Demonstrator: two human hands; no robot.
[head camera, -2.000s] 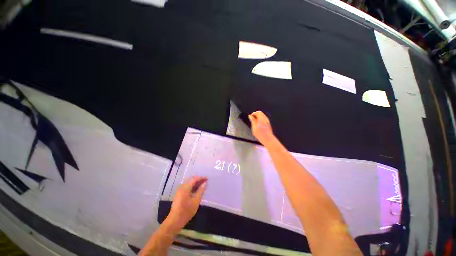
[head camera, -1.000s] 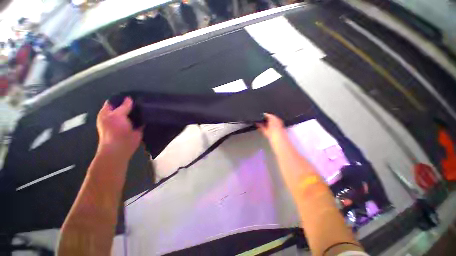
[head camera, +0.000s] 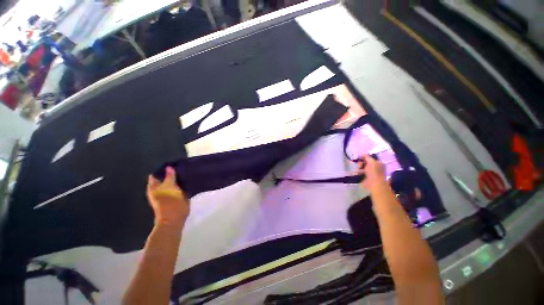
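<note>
A long black cut piece stretches from my left hand toward the upper right, across the pale bed. My left hand is closed on its left end. The far end lies folded near the orange-pink light. My right hand holds a thin black offcut strip, which trails left over the violet-lit bed and also loops upward. The black fabric sheet lies beyond and to the left, with several pale cut-out openings.
Black scraps lie along the near edge, and others at lower left. At right are long shears with red handles, an orange-red object, dark-handled scissors and a yellow-brown ruler.
The black piece has come away from the sheet toward me, showing pale bed behind it. My right hand has left the piece and moved right and nearer, now with a thin strip.
</note>
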